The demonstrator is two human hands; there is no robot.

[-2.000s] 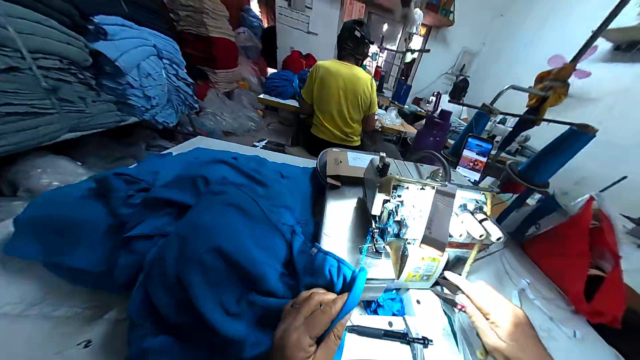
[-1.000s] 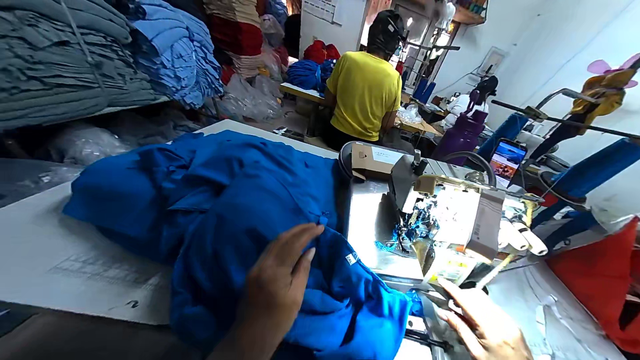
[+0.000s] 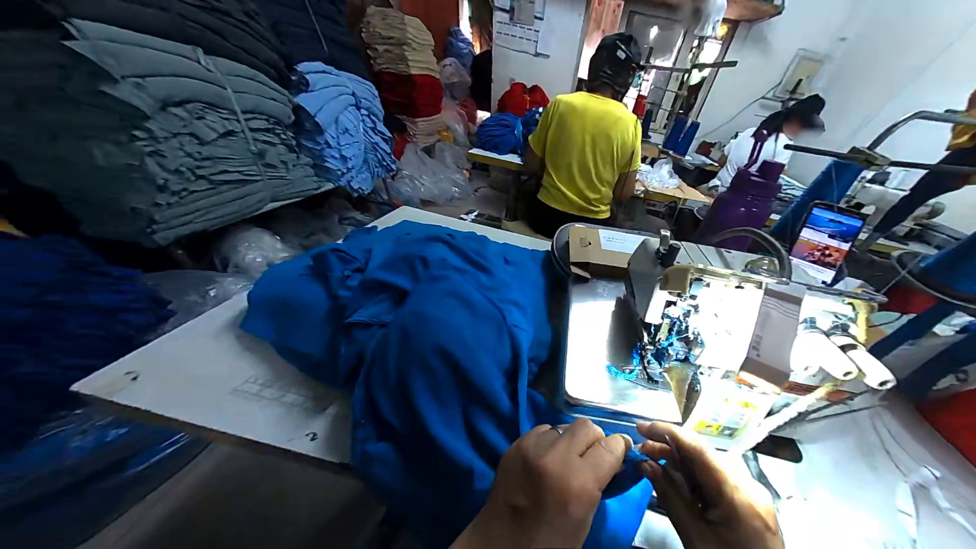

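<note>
A large piece of blue fabric point(image 3: 450, 320) lies bunched over the left part of the white table and hangs past its front edge. My left hand point(image 3: 560, 473) grips an edge of it in front of the sewing machine point(image 3: 686, 328). Close beside it, my right hand point(image 3: 705, 480) has its thumb and fingertips on the same bit of fabric; part of this hand is washed out by glare. The machine's lamp lights its needle area, where bright blue threads point(image 3: 629, 372) show. A small open cardboard box point(image 3: 606, 248) sits on the machine's back left part.
Folded grey fabric stacks point(image 3: 221, 145) and a light blue stack point(image 3: 343, 126) stand at the left. The white table point(image 3: 206, 381) carries pencil marks. A phone point(image 3: 823, 244) and purple bottle point(image 3: 740, 202) are behind the machine. A person in yellow point(image 3: 591, 152) and another person point(image 3: 762, 145) sit beyond.
My left hand has moved from lying on the fabric to its edge beside my right hand. The printed mark on the fabric, seen a second ago, is out of sight.
</note>
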